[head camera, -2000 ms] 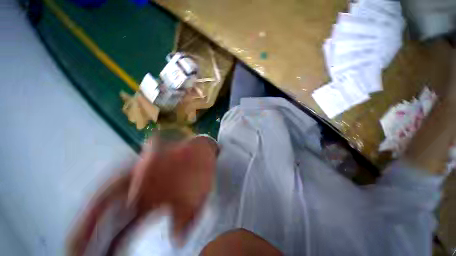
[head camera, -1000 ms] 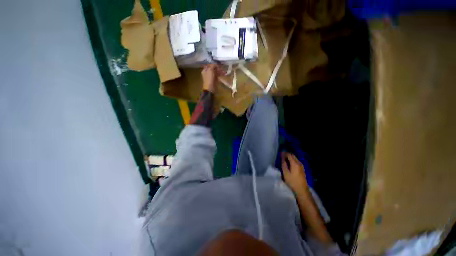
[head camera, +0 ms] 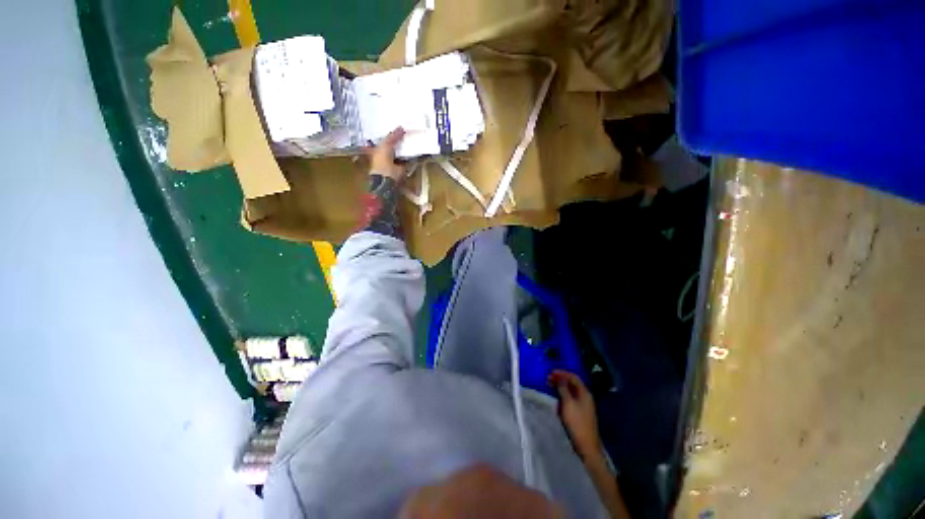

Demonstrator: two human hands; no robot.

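Note:
White retail boxes with dark strips (head camera: 456, 109) lie in an open brown shipping carton (head camera: 330, 193) on the floor. Another white box pile (head camera: 294, 89) stands at the carton's left. My left hand (head camera: 387, 154) is closed over the near edge of the right-hand boxes, fingertips on the white face; its thumb side is hidden. My right hand (head camera: 574, 405) hangs low beside a blue plastic object (head camera: 543, 322), fingers loosely curled, with nothing visible in it.
Torn flaps (head camera: 193, 112) and white strapping strips (head camera: 519, 152) hang around the carton. A blue tote (head camera: 801, 81) overhangs the brown-covered bench (head camera: 801, 345) at right. More stacked boxes (head camera: 279, 360) are low at left, by a pale surface (head camera: 112, 345).
The view has swung from the bench to the floor carton. Since a second ago, my left hand has moved up onto the right-hand boxes, which now sit more tilted. More of the blue tote shows.

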